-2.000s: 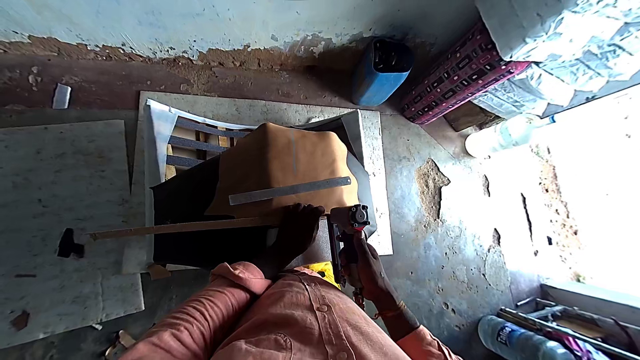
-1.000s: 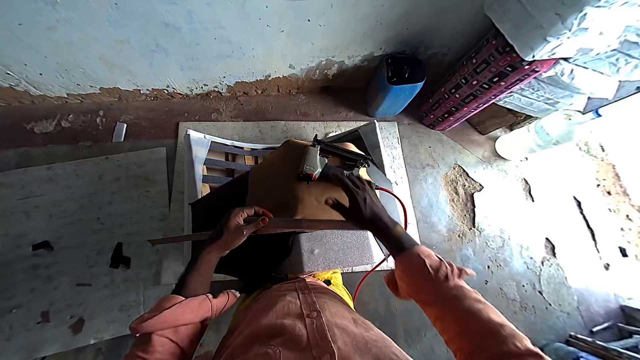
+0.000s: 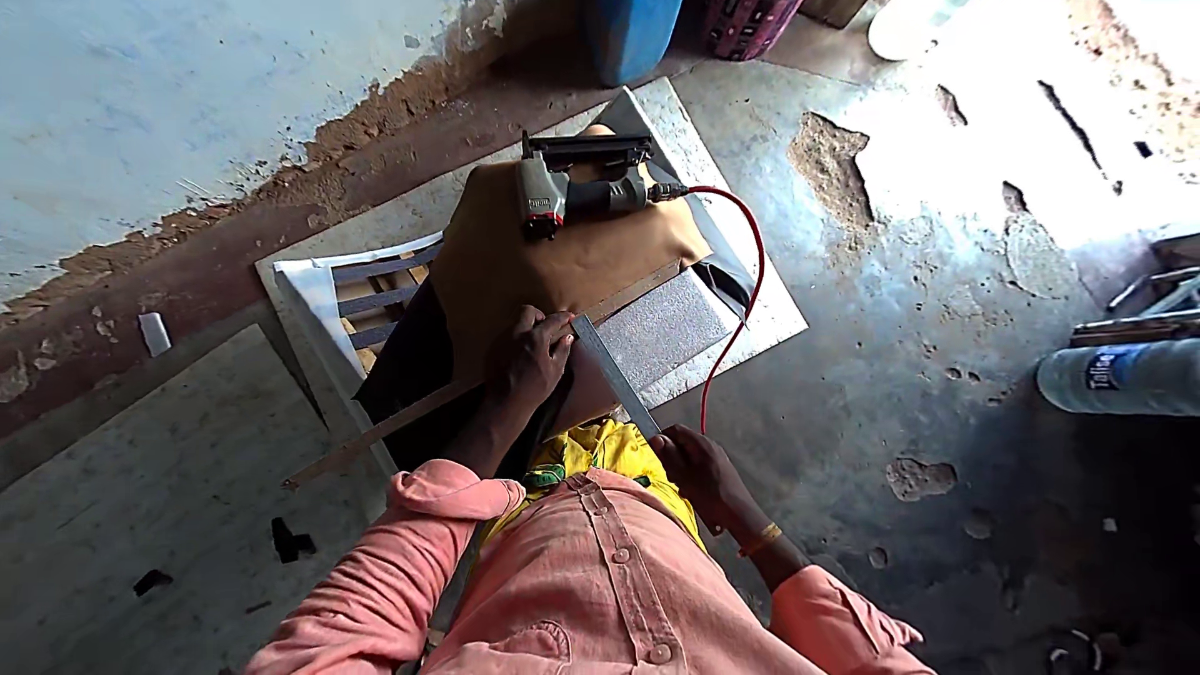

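My left hand [image 3: 536, 356] grips a long thin strip [image 3: 384, 427] lying diagonally at the edge of tan upholstery material [image 3: 506, 244]. The end of a flat metal bar [image 3: 617, 377], perhaps a ruler, meets that hand's fingertips. Around the bar's near end my right hand [image 3: 698, 473] is closed. On the tan material rests a pneumatic stapler [image 3: 586, 187] with a red air hose [image 3: 757, 244]. Grey foam or a similar speckled block [image 3: 661, 328] lies right of the bar. Beneath is a frame with dark webbing straps [image 3: 375, 300] and black cloth [image 3: 403, 384].
The work lies on a pale board [image 3: 773, 323] on the floor. Another slab [image 3: 187, 525] with dark scraps is at the lower left. A blue container [image 3: 633, 42] and a maroon patterned basket [image 3: 745, 26] stand by the wall. A large plastic bottle [image 3: 1125, 377] lies at the right.
The right hand has left the stapler, which stays on the tan material, and now holds the metal bar near my waist. The left hand remains on the strip. The view has turned and moved closer.
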